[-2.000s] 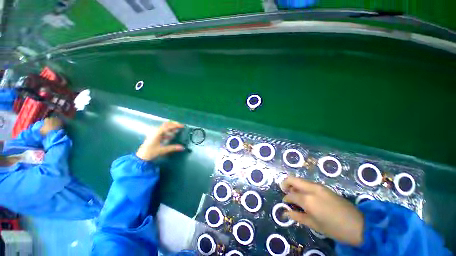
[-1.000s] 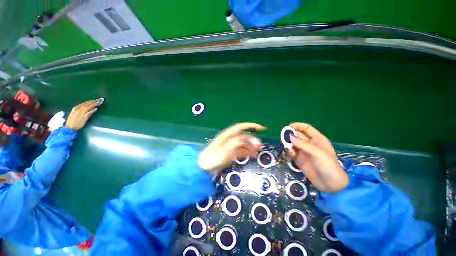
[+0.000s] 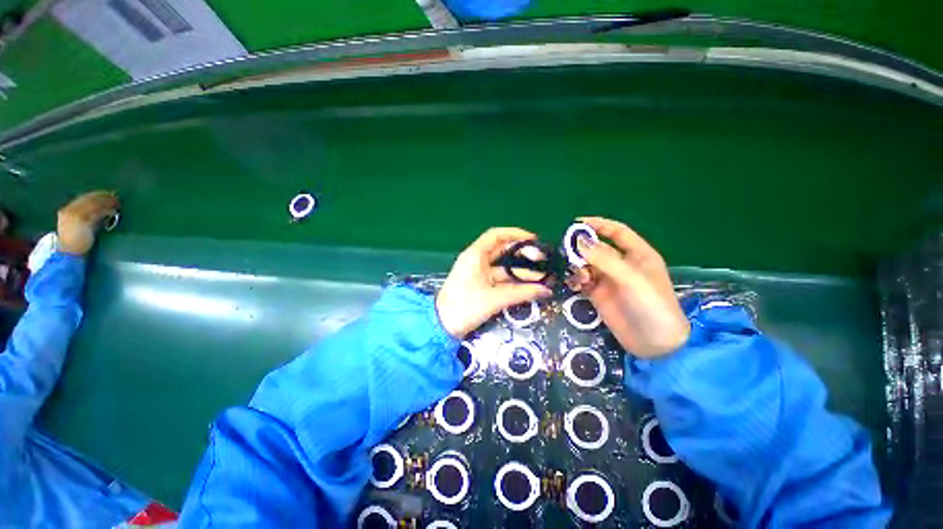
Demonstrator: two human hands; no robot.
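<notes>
My left hand [image 3: 491, 284] holds a thin black ring [image 3: 525, 262] between thumb and fingers, above the far edge of the parts tray. My right hand [image 3: 636, 289] holds a white-faced ring part [image 3: 580, 244] in its fingertips, just right of the black ring. Whether the two parts touch I cannot tell. The clear parts tray [image 3: 553, 395] lies under my hands and forearms, with white-faced rings in rows and small brown-orange bits between them. My sleeves hide parts of it.
A ring unit [image 3: 302, 206] lies alone on the green belt [image 3: 434, 155]. At the left, another person's hand [image 3: 87, 220] holds a small ring. A metal rail [image 3: 579, 57] runs behind the belt. Paper [image 3: 155, 31] lies beyond it. Shiny stacked trays [image 3: 915, 362] stand at the far right.
My right hand has picked up a white-faced ring from the tray. My left hand has come over the tray, now with the black ring. The view has shifted right, and the belt's ring unit appears farther left.
</notes>
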